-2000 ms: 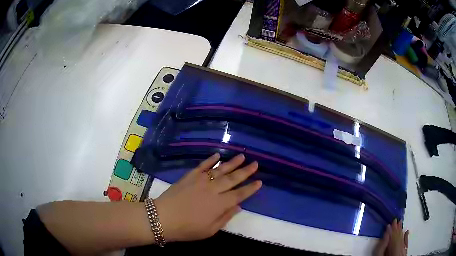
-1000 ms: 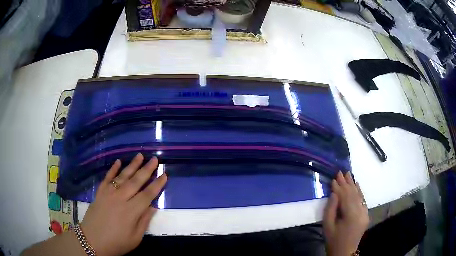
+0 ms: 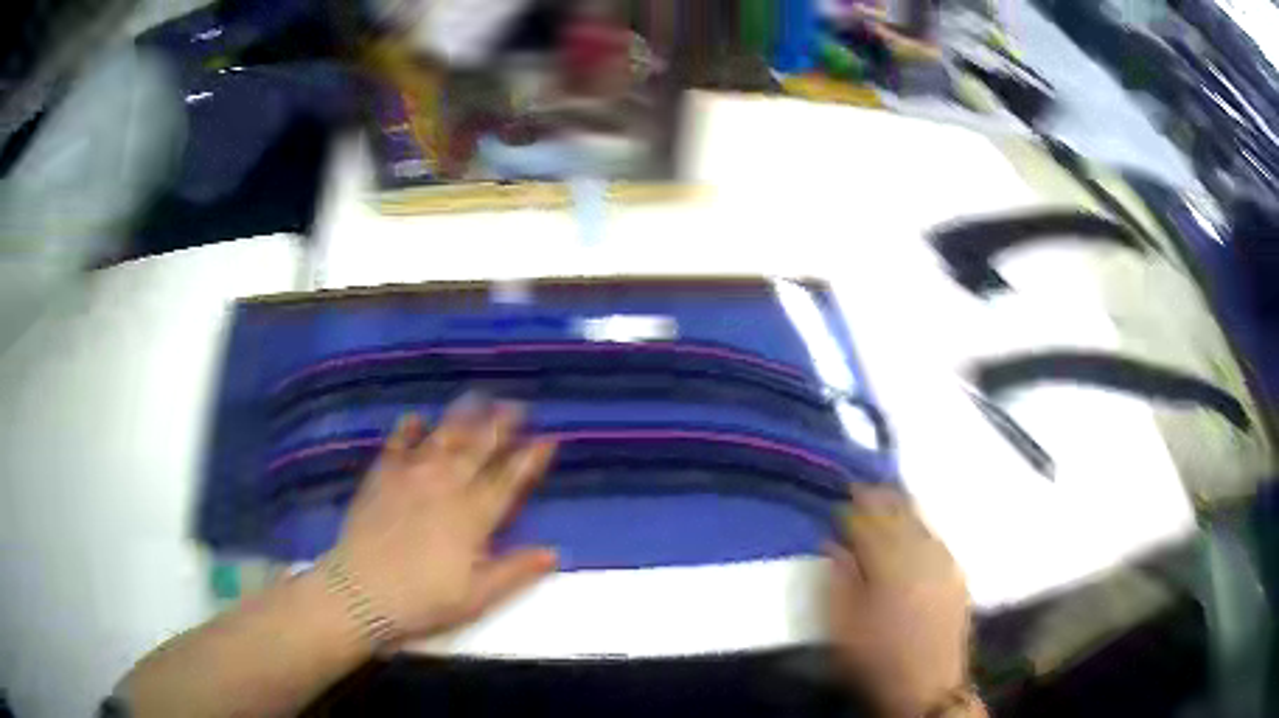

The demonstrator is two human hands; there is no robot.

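The blue translucent sewing template (image 3: 687, 530) lies on the white table (image 3: 828, 168), with two long dark curved strips edged in pink across it. My left hand (image 3: 435, 526) rests flat on its lower left part, fingers spread, holding nothing. My right hand (image 3: 898, 596) is at its lower right corner, with the fingertips over the edge. The view is blurred, and whether the right hand grips the corner cannot be told.
Two black curved fabric pieces (image 3: 1108, 376) lie at the right. Dark thread snips (image 3: 1013, 432) lie beside the template. A supply box (image 3: 547, 197) stands behind it. A teal button (image 3: 225, 579) shows at its lower left. A whitish plastic bag (image 3: 105, 183) is at upper left.
The template, earlier slanted over the button strip, now lies straighter before me and covers most of that strip. The view has turned right. My right hand has come further into view.
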